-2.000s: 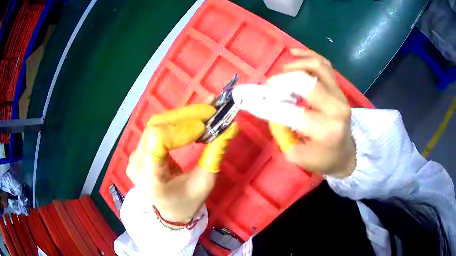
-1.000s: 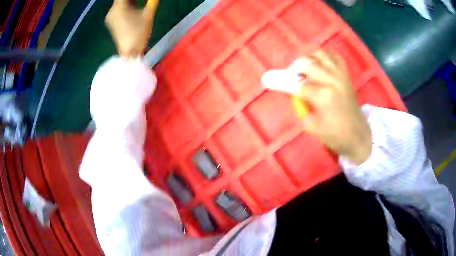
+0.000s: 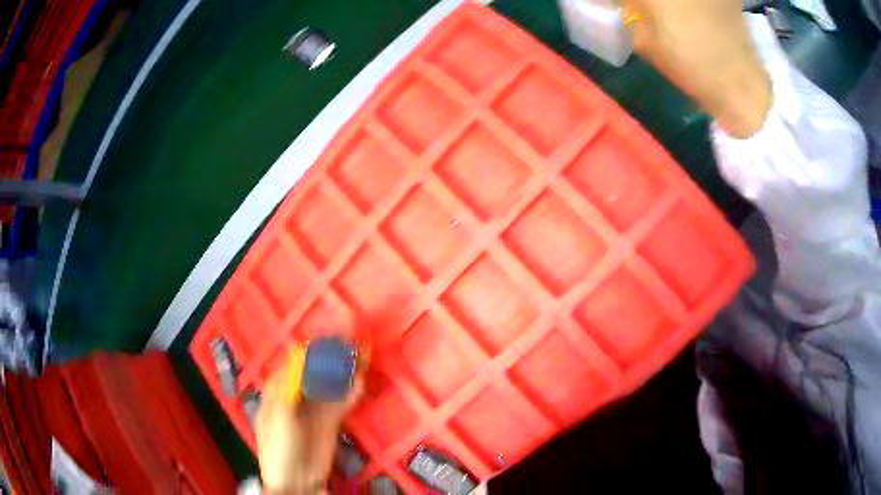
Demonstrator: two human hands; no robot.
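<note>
My left hand [image 3: 301, 416], with yellow finger cots, holds a dark grey device housing [image 3: 329, 368] over the lower left part of the red blister tray [image 3: 555, 307]. Several other dark housings lie in the tray's near-left pockets, one of them [image 3: 440, 471] at the near edge. My right hand [image 3: 700, 48] is at the top right, partly cut off by the frame edge, with its fingers at a white translucent bottle [image 3: 597, 29]. Whether it grips the bottle, and whether it holds a wipe, cannot be told.
A small dark and silver unit [image 3: 310, 47] lies on the green belt [image 3: 217, 145], beyond the pale strip [image 3: 290, 155]. A stack of red trays [image 3: 116, 421] stands at the lower left. Scraps [image 3: 811, 12] lie at the top right.
My left hand has come back from the belt to the tray and now holds a housing. A unit shows on the belt. My right hand has moved from over the tray to the bottle.
</note>
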